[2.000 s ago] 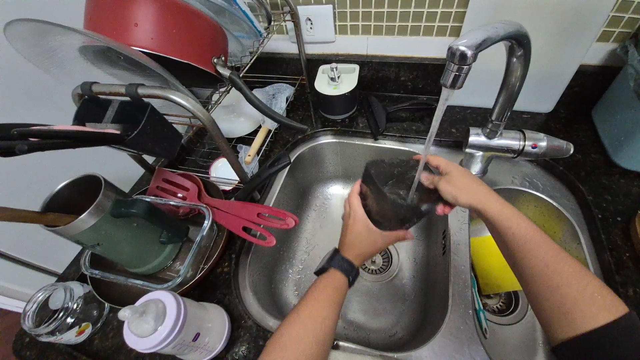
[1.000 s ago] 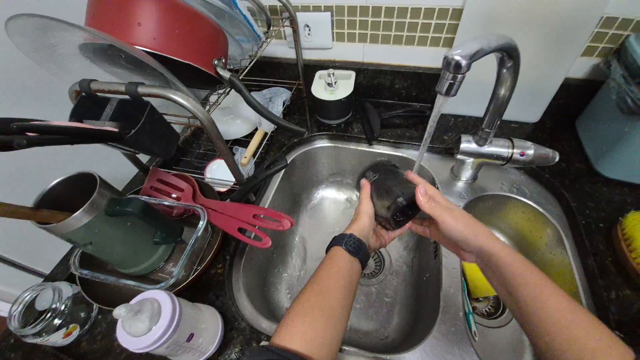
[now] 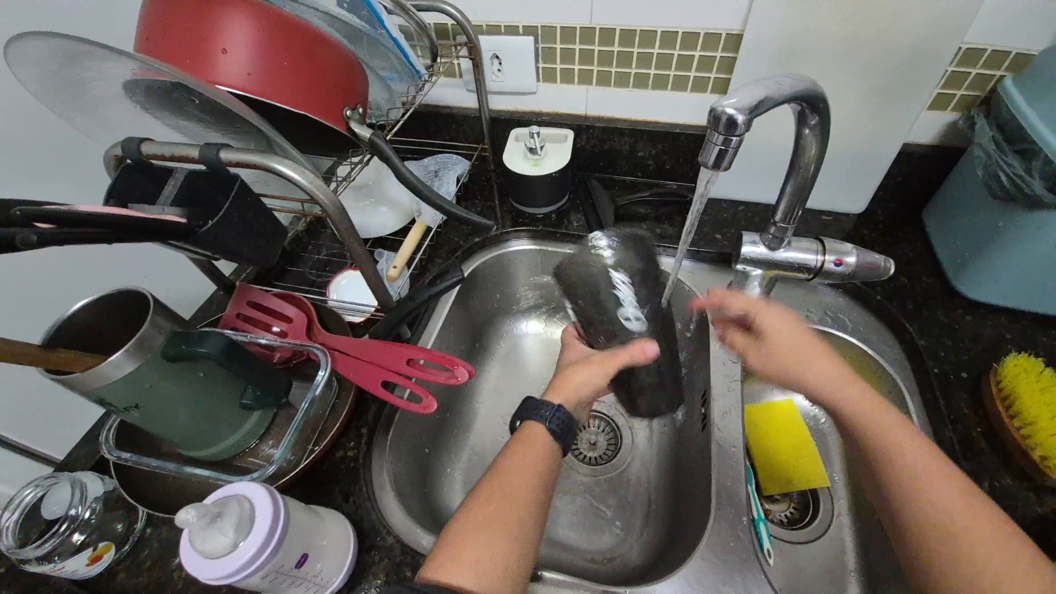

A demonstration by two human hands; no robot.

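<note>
A black container (image 3: 631, 330), wet and shiny, is tilted over the large basin of a steel sink (image 3: 495, 462). My left hand (image 3: 598, 367) is closed on it from the near side, thumb across its wall. My right hand (image 3: 763, 338) is off the container, to its right over the divider, fingers apart and slightly blurred. Water runs from the chrome faucet (image 3: 722, 136) in a stream just right of the container. A yellow sponge (image 3: 785, 445) lies in the small basin beside a white and teal brush (image 3: 757, 520).
At left stand a dish rack (image 3: 338, 214) with a red pot (image 3: 247, 66), red slotted spatulas (image 3: 355, 351), a green mug (image 3: 190, 404), a glass jar (image 3: 70, 524) and a baby bottle (image 3: 272, 536). Behind is a soap dispenser (image 3: 538, 173); at right, a yellow-bristled brush (image 3: 1027, 412) and a bin (image 3: 990, 223).
My right hand has come off the black container, which it touched in both earlier frames. The container has turned and now stands out lengthwise in my left hand.
</note>
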